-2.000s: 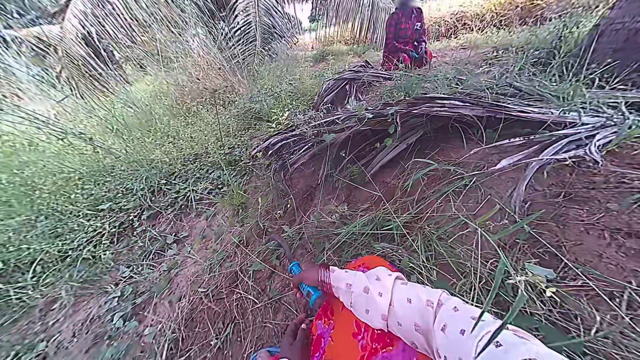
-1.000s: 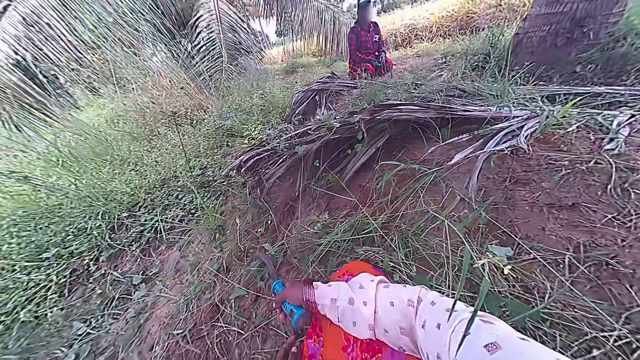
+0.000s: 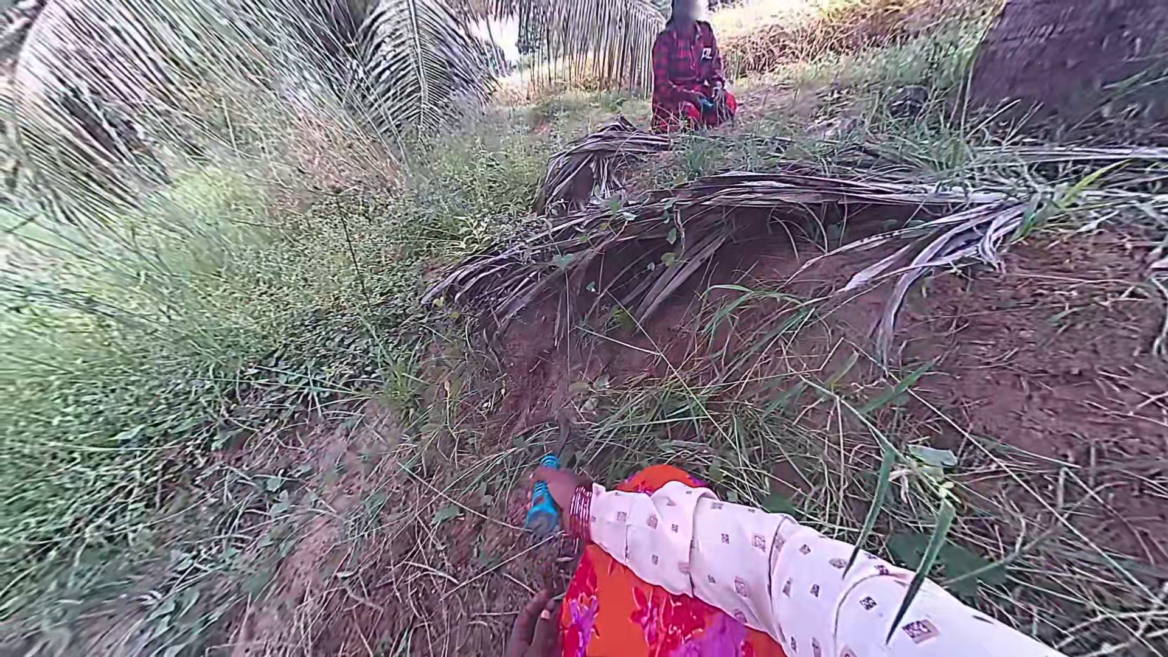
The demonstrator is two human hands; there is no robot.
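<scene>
My right hand, with red bangles at the wrist and a pale patterned sleeve, is closed around the blue handle of a hand tool. A dark, narrow part of the tool points up from the handle into the grass; its tip is hard to make out. Low in the view, near the bottom edge, my left hand is partly visible beside the orange floral cloth over my legs. Whether it holds anything does not show.
Dry palm fronds hang over a reddish soil bank. Dense green weeds cover the left side. Farther up, a person in red checked clothing sits or squats near a tree trunk.
The tool's dark part pointed up and left from the handle before; now it points up and slightly right. My right hand keeps its grip on the handle.
</scene>
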